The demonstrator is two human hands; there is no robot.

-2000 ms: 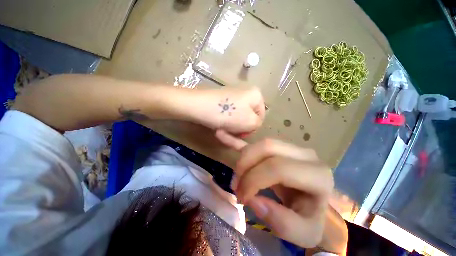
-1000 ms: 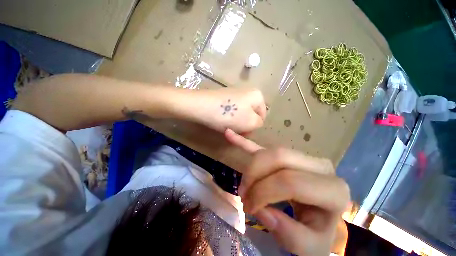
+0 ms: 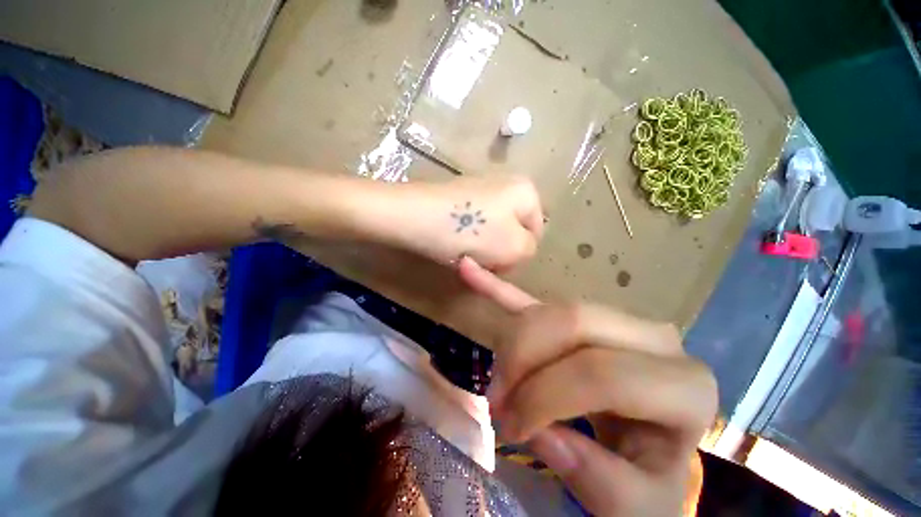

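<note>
My left hand (image 3: 490, 224), bare with a dark mark on its back, is curled into a fist over the cardboard sheet (image 3: 353, 101). Its fingers point away from the camera, so I cannot see whether it holds anything. My right hand (image 3: 611, 389), bare, is nearer and lower right. One finger reaches out, its tip at or very near the underside of the left fist. The other fingers are curled and the thumb is below them; any held thing is hidden. A pile of gold-coloured rings (image 3: 690, 153) lies to the right.
A thin tan stick (image 3: 618, 200) lies beside the rings. A white round piece (image 3: 517, 121) stands on the cardboard pad near shiny clear film (image 3: 470, 63). Squeeze bottles (image 3: 877, 213) and a pink-red clip (image 3: 791, 245) are at far right. A blue crate (image 3: 242, 313) is beside the lap.
My right hand has moved a little right and down, with one finger more outstretched. My left fist has stayed nearly still. The pile of rings looks the same.
</note>
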